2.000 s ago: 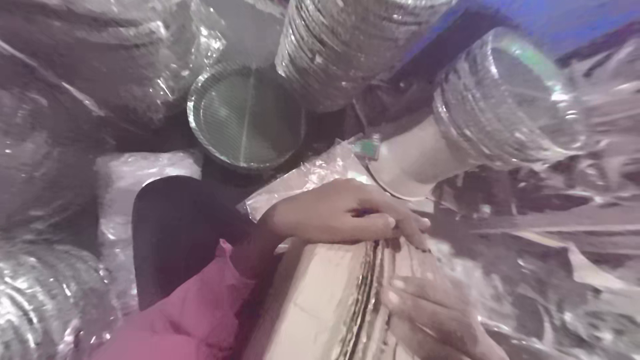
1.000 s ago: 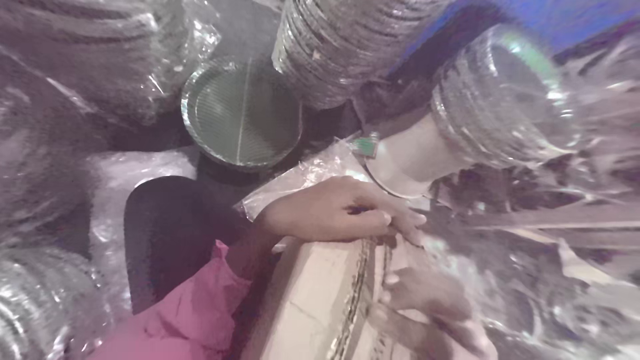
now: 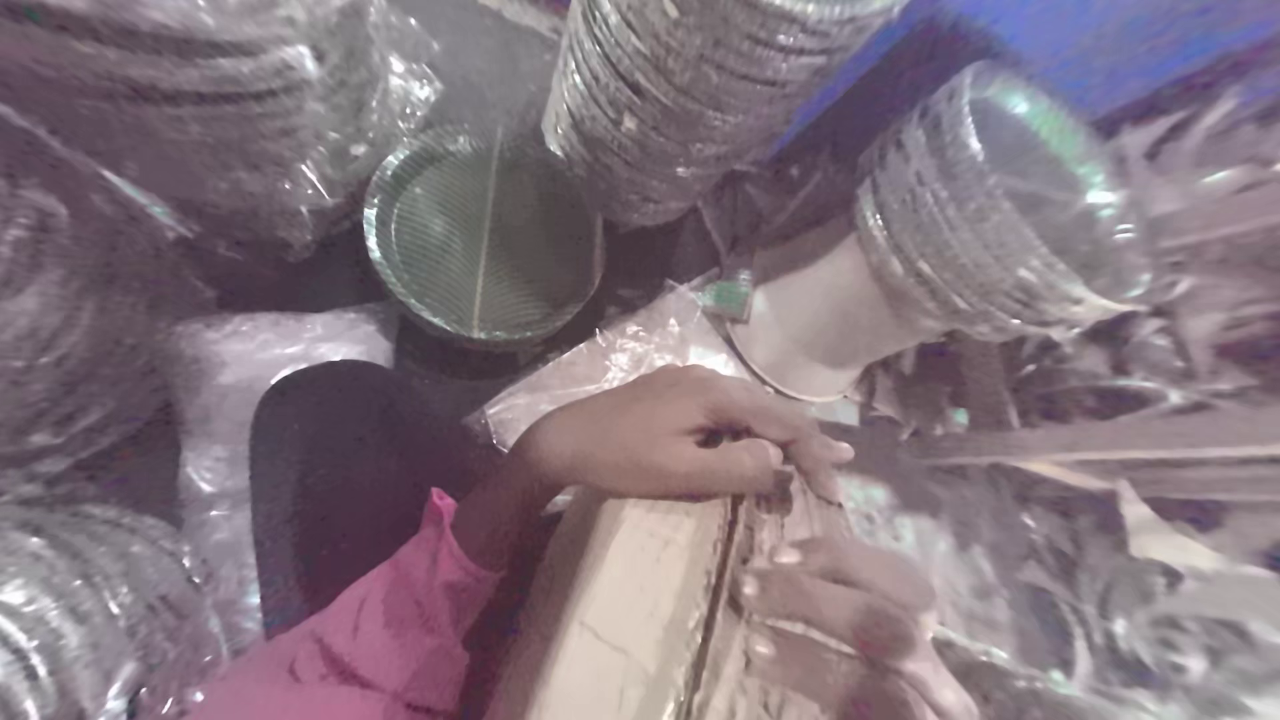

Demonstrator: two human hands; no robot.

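Observation:
A cardboard box (image 3: 630,600) stands low in the centre, its edge running up and away from me. My left hand (image 3: 670,430) lies across the far end of the box, fingers bent down over the corner, with a pink sleeve behind the wrist. Lower right, my right hand (image 3: 850,610) rests with its fingertips against the side of the box, beside a dark seam. Whether either hand pinches a flap or something thin cannot be told. A clear plastic sheet (image 3: 620,360) lies just beyond my left hand.
A round ribbed tray (image 3: 490,240) lies ahead. Tall stacks of round shiny containers (image 3: 700,90) stand beyond, and another stack (image 3: 1000,210) leans at right near a pale cylinder (image 3: 820,320). Wrapped stacks (image 3: 200,110) fill the left. Crumpled plastic (image 3: 1150,620) covers the lower right.
The fingers of my right hand have shifted slightly along the side of the box. My left hand stays over its far end.

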